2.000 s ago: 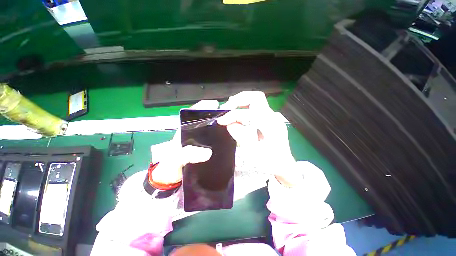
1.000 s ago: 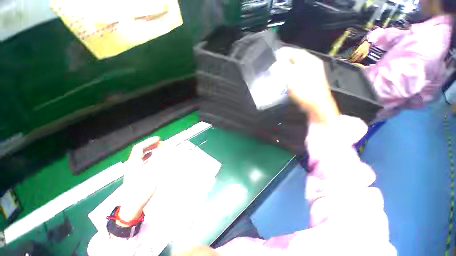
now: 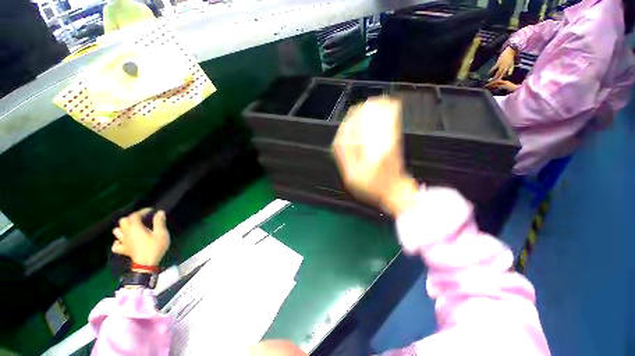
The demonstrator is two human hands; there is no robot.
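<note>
The stacked black trays [image 3: 327, 163] stand at the upper right, with several pockets in the top tray. My right hand [image 3: 372, 149] is motion-blurred in front of and over the near side of the top tray. Its fingertips are unclear, and no phone can be made out in it. A dark, glossy shape [image 3: 324, 103] lies in a pocket just left of the hand. My left hand [image 3: 141, 236] is at the left, over the dark line tray, thumb and fingers apart, with no held thing discernible. White paper sheets [image 3: 240, 288] lie on the green bench between my hands.
A phone unit [image 3: 57, 316] lies on the green surface at lower left. A yellow card with red dots [image 3: 136, 90] hangs at upper left. Another person in a pink sleeve [image 3: 557, 90] is at the right, beyond the trays. Blue floor lies at the right.
My right hand carried a phone from above the paper to the tray stack; it no longer shows in the hand. My left hand let go of it and moved left. The view turned right.
</note>
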